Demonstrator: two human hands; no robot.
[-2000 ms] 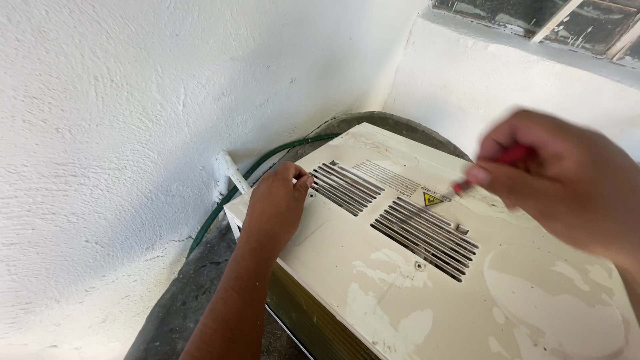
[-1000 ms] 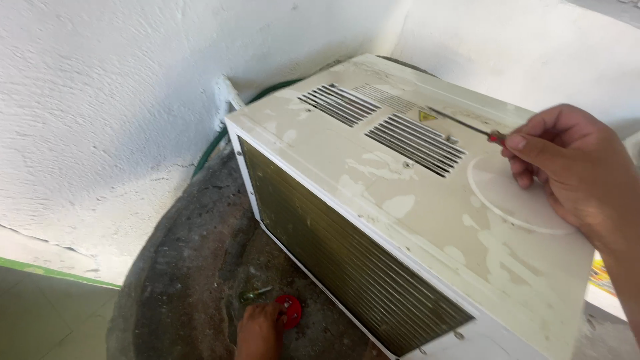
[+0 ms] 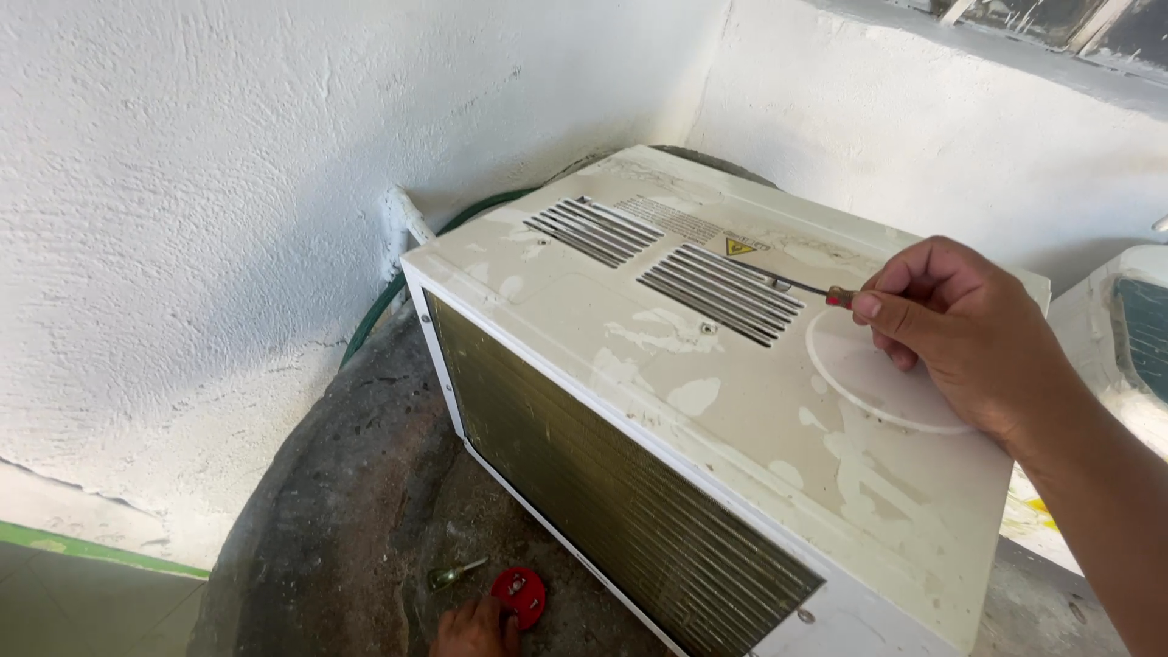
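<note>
My right hand holds a screwdriver by its red handle, its thin dark shaft pointing left over the vent slots on top of a cream window air conditioner. At the bottom edge, my left hand touches a round red dish with small screws in it; whether its fingers grip the rim is unclear. Beside the dish lies a short screwdriver with a translucent green handle. The unit's finned coil faces the front.
The unit stands on a round dark stone-like table against white rough walls. A green hose and a white pipe run behind it. To the right is a white object with a dark panel.
My left hand has left the vent top for the red dish below. My right hand, blurred over the unit earlier, now holds the screwdriver low over its top.
</note>
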